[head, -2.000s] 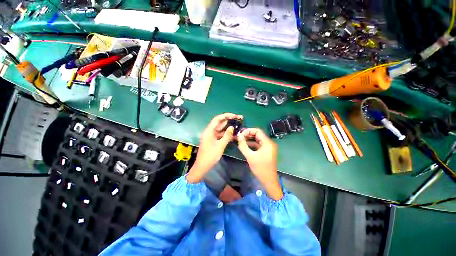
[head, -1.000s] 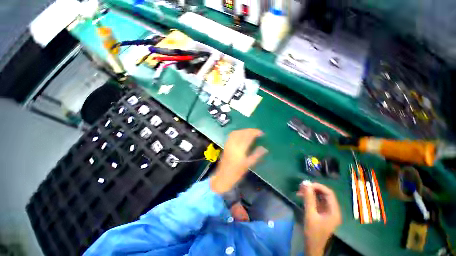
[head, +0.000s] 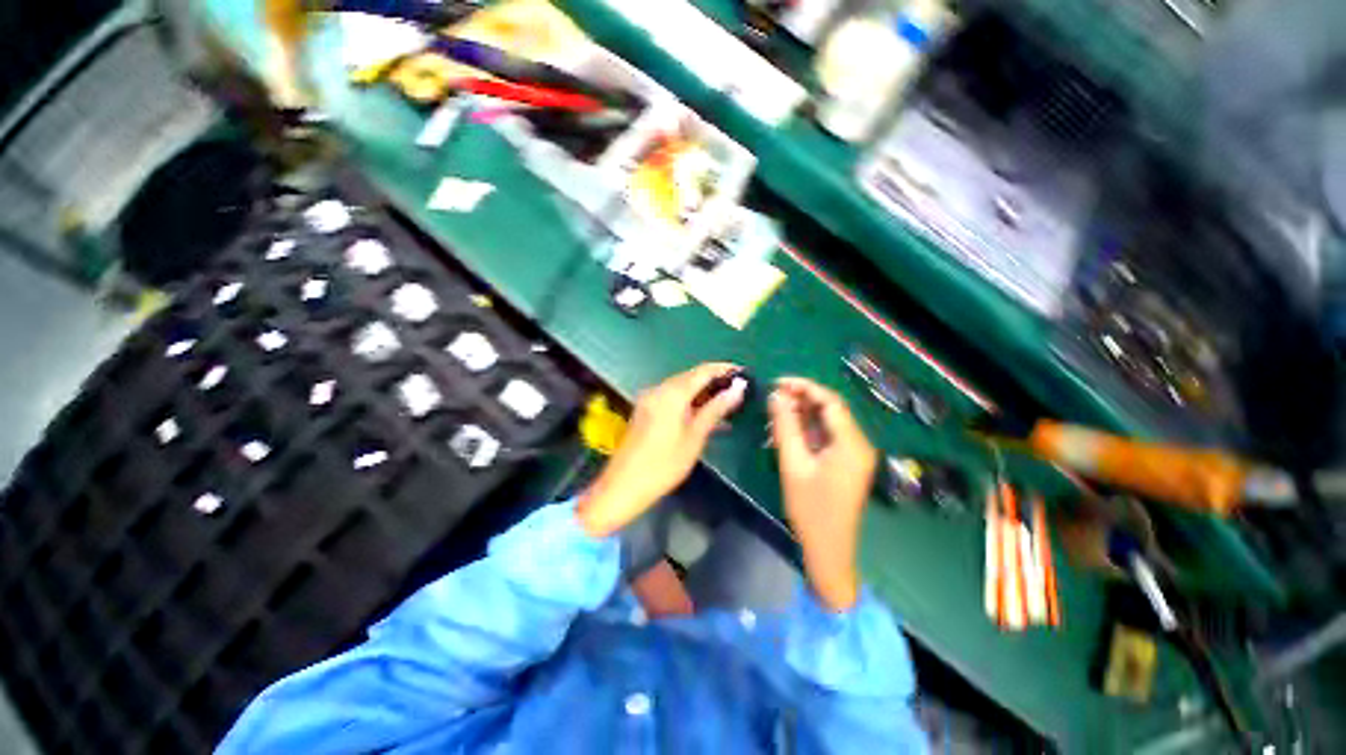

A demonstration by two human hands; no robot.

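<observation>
My left hand [head: 664, 443] is at the bench's front edge. Its fingertips are closed on a small dark unit [head: 719, 388], possibly a watch module, mostly covered by the fingers. My right hand [head: 827, 460] is just to its right, fingers curled and not touching the left. Blur hides whether it holds anything. A few small black and white units [head: 630, 297] lie beside the parts box. Dark square units [head: 923, 482], one with coloured dots, lie right of my right hand.
The black pocket tray [head: 281, 509] with white-faced units is at left. A white parts box [head: 682, 174] and red-handled pliers [head: 524, 95] are behind. An orange screwdriver [head: 1137, 463], thin orange and white strips [head: 1019, 558] and a yellow sponge [head: 1131, 662] are at right.
The view has shifted. My left hand was open and apart from the right; it now pinches a small dark unit. My hands have come close together. The cluster by the parts box looks smaller.
</observation>
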